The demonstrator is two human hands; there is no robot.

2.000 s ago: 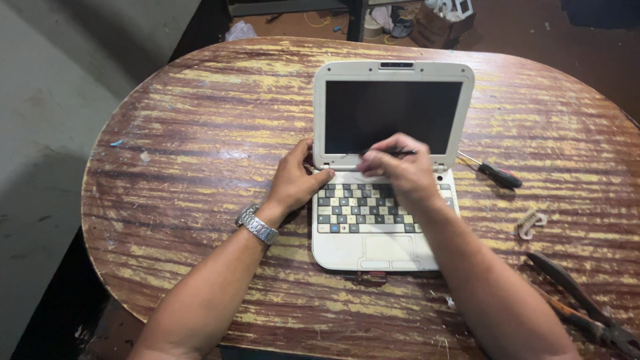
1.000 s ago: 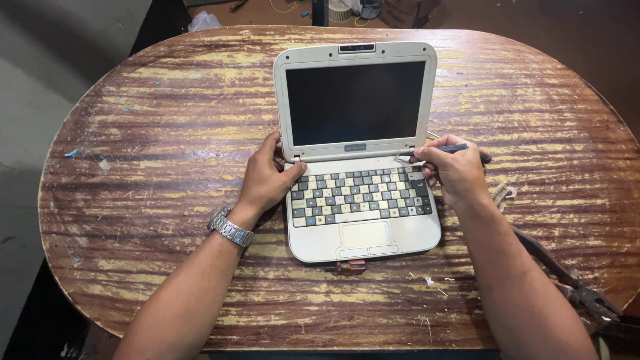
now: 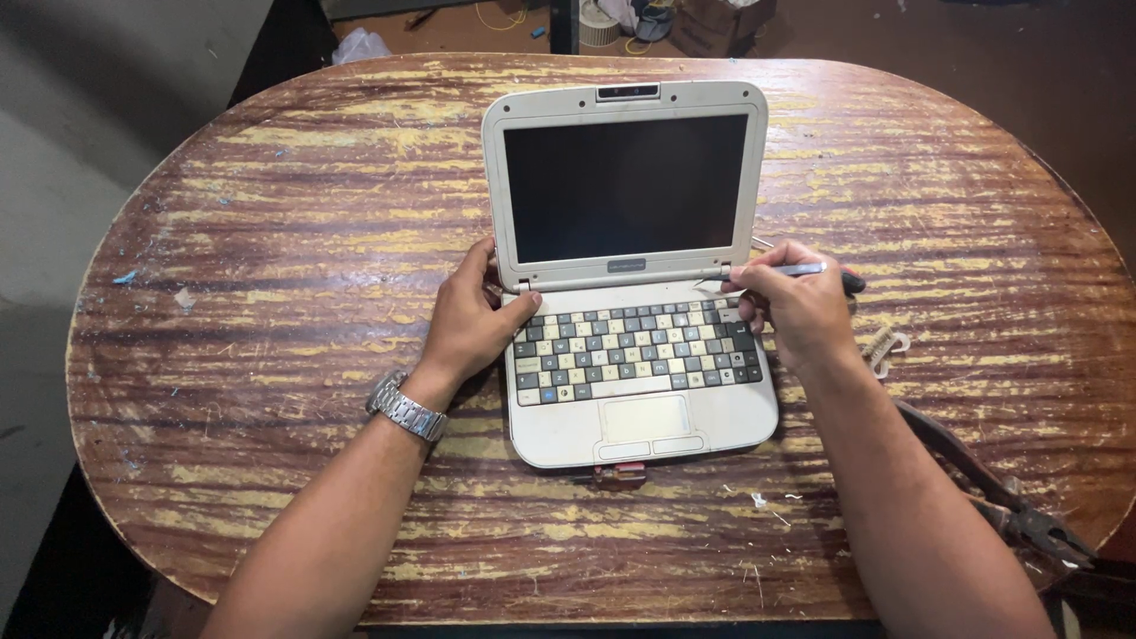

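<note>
A small white laptop point(image 3: 559, 435) stands open on the worn wooden table point(image 3: 293, 222), its screen point(image 3: 626, 191) dark and its keyboard point(image 3: 635, 351) a mix of grey and cream keys. My left hand point(image 3: 470, 315) holds the laptop's left side near the hinge, thumb on the casing above the keys. In my right hand point(image 3: 785, 297) is a slim pointed tool point(image 3: 803, 268) with a dark and silver handle, perhaps tweezers or a knife. Its thin tip meets or hovers just over the strip above the keyboard, near the right hinge.
Pliers point(image 3: 1021, 515) lie at the lower right. A screwdriver's handle point(image 3: 853, 282) shows behind my right hand, beside a small pale plastic piece point(image 3: 880, 353). A reddish translucent handle point(image 3: 621, 476) sticks out at the laptop's front edge. White scraps point(image 3: 759, 500) lie near it.
My right hand has moved from the middle of the hinge strip to its right end, with the tool still held. My left hand stays at the laptop's left side.
</note>
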